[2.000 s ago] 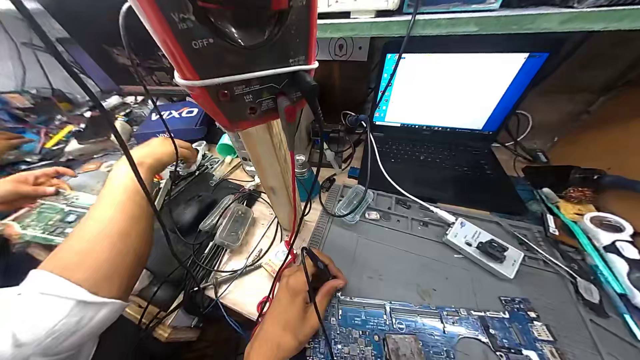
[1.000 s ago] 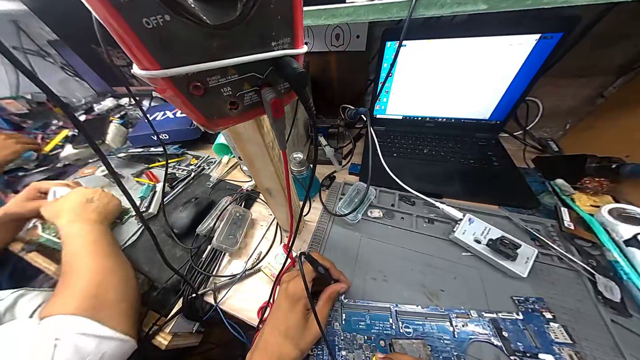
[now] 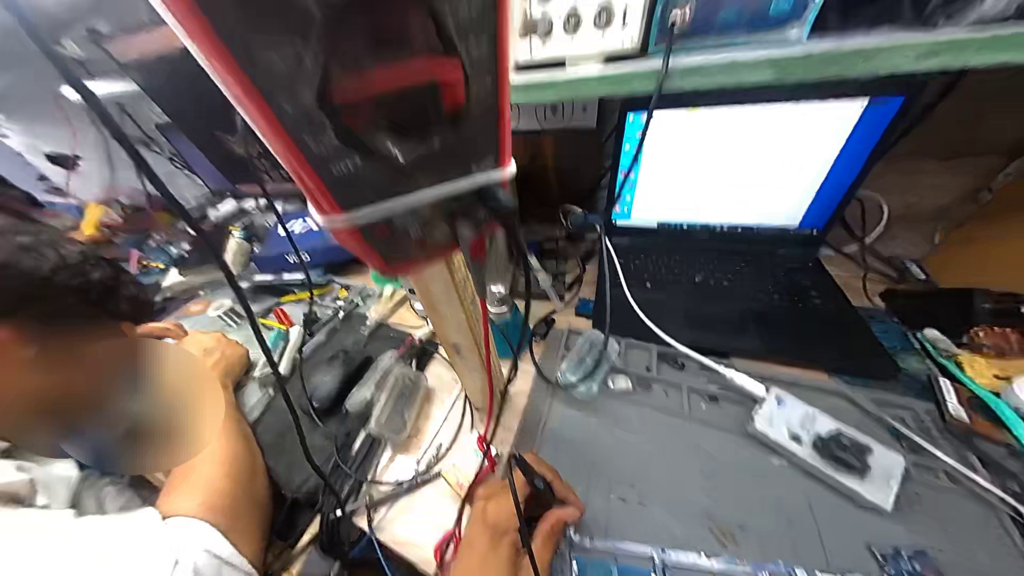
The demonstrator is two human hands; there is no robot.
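At the bottom centre, my left hand [image 3: 524, 512] grips a black test probe [image 3: 534, 478] between thumb and fingers, with its black lead running upward. Just right of this hand, the top edge of a blue circuit board [image 3: 616, 564] shows; the frame's lower edge cuts off the rest. A red and black multimeter [image 3: 392, 120], blurred, hangs above on a wooden post [image 3: 454, 336], its red lead [image 3: 486, 352] passing down beside my left hand. My right hand is out of view. The probe's tip is hidden.
A grey work mat [image 3: 672, 456] bears a white device [image 3: 828, 448] with a cable. Behind stands a lit laptop [image 3: 736, 296]. On the left, a co-worker leans over a bench beside cables and a clear plastic case [image 3: 398, 404]. A green shelf edge [image 3: 760, 60] crosses above.
The view has shifted, so less of the circuit board shows. The co-worker's head has come into view at the left. My left hand still holds the black probe.
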